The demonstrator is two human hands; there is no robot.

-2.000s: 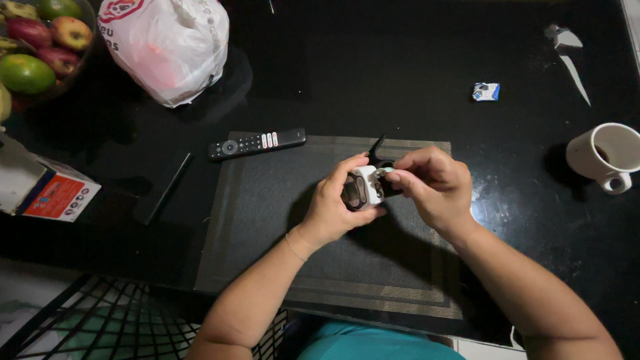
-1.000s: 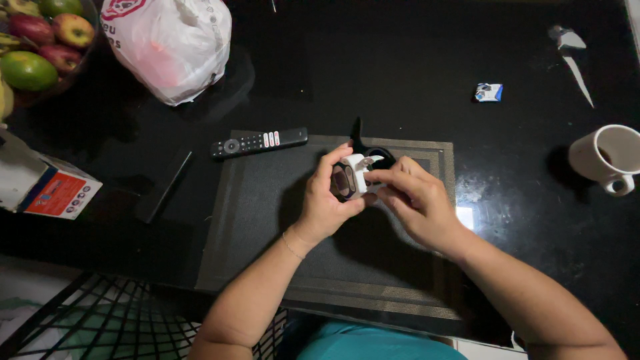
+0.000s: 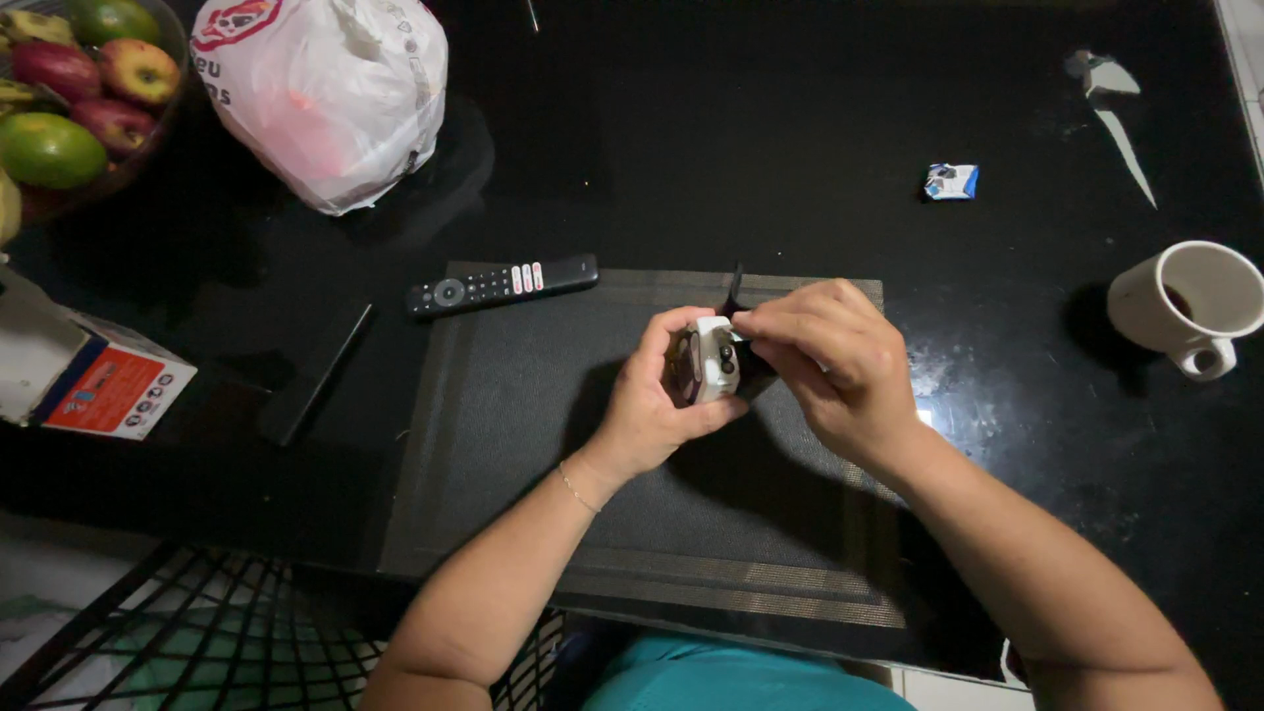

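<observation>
Over the dark woven placemat (image 3: 513,434), my left hand (image 3: 647,395) grips a small white and dark device (image 3: 715,363) by its sides, with two round dark spots on the face turned to the right. The fingertips of my right hand (image 3: 839,355) pinch at the upper right edge of this device; a small light piece seems to be between them, too hidden to name. A black strap-like piece (image 3: 735,286) sticks up behind the fingers, and its lower part is covered by my right hand.
A black remote control (image 3: 504,286) lies across the placemat's top left edge. Left are a dark flat bar (image 3: 321,375), an open box (image 3: 114,380), a plastic bag (image 3: 331,99) and a fruit bowl (image 3: 176,109). Right are a white mug (image 3: 1141,301), a small packet (image 3: 951,182) and a white shard-like piece (image 3: 1126,158).
My right fingers have shifted from the device's face to its upper right edge. The device is turned differently in my left hand, showing more of its face with the two dark spots.
</observation>
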